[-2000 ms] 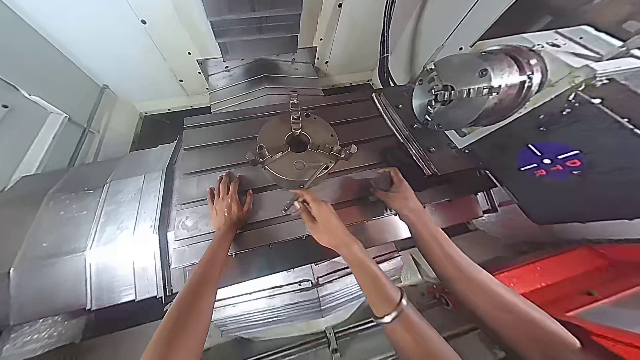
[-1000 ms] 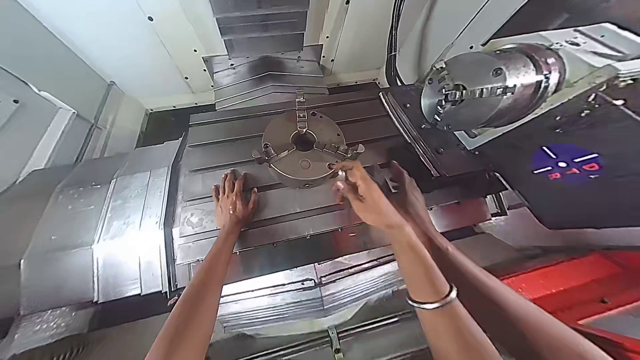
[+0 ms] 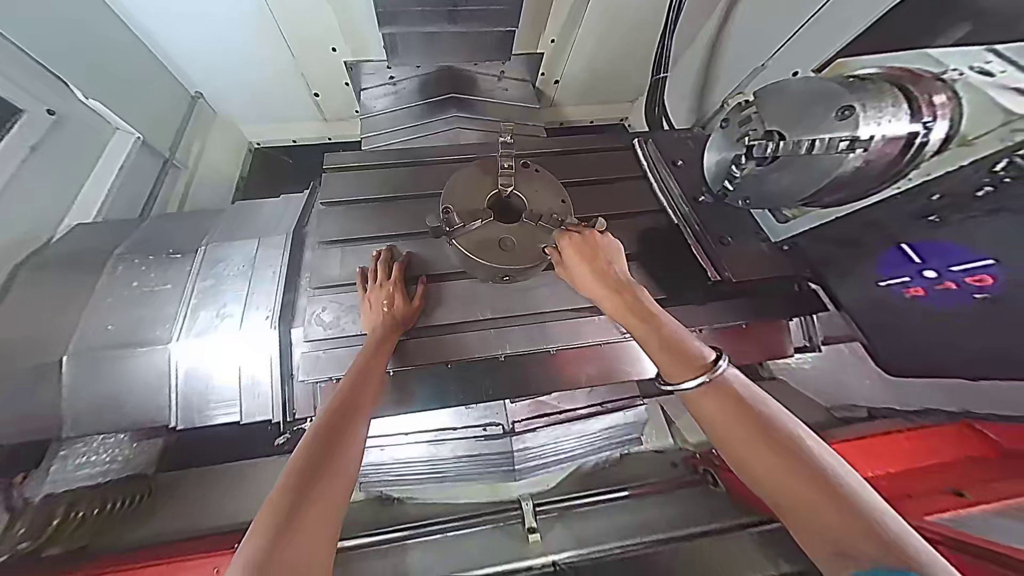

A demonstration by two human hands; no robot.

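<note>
A three-jaw chuck (image 3: pixel 480 188) lies face up on the slotted machine table (image 3: pixel 360 192), its round centre hole showing. My left hand (image 3: pixel 388 296) rests palm down on the table to the chuck's left, fingers apart and holding nothing. At the chuck's right jaw (image 3: pixel 548 218), my right hand (image 3: pixel 590 256) is curled, its fingertips near the outer end of that jaw. Small metal pieces show by these fingers, but whether the hand grips one is hidden. A bangle circles my right wrist. The left jaw (image 3: pixel 472 220) and the far jaw (image 3: pixel 506 160) are uncovered.
A second chuck (image 3: pixel 824 144) is mounted on its side at the right. Metal way covers (image 3: pixel 232 320) stand at the left, with more (image 3: pixel 448 100) behind the table. Black cables (image 3: pixel 662 64) hang at the back. A red panel (image 3: pixel 944 464) lies at lower right.
My right hand has moved from the chuck's near side to its right jaw. Another person's hand and arm, earlier beside my right hand, have left the view. My left hand stays on the table.
</note>
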